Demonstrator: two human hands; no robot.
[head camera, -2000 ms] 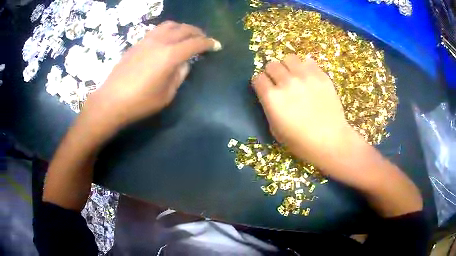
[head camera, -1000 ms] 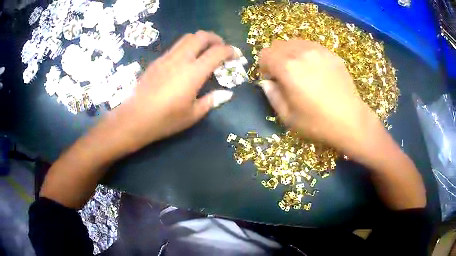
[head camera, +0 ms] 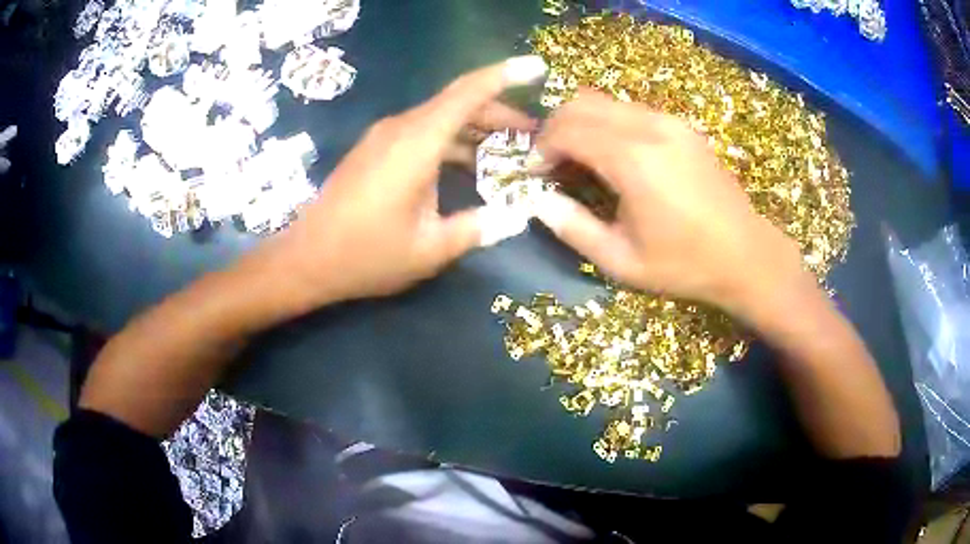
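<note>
My left hand [head camera: 388,197] holds a white plastic housing [head camera: 508,165] between its pale-tipped thumb and its fingers, in front of me between the piles. My right hand [head camera: 649,191] is at the housing's right side, its thumb and fingertips at the housing's edge. Whether it pinches a small brass piece is hidden by the fingers and blur. A large heap of brass terminals [head camera: 782,149] lies beyond and right of my right hand. A smaller brass cluster [head camera: 612,356] lies nearer me. A loose pile of white housings [head camera: 202,117] lies at the left.
The dark green worktop [head camera: 362,393] curves along its near edge. Beyond it is a blue surface [head camera: 787,48] with white parts [head camera: 846,13]. A clear plastic bag [head camera: 941,319] is at the right edge. Silvery-white pieces [head camera: 213,457] show below the worktop at lower left.
My left hand has moved right from the white pile with a housing. My right hand has come from the brass heap to the housing. The near brass cluster looks larger than two seconds ago.
</note>
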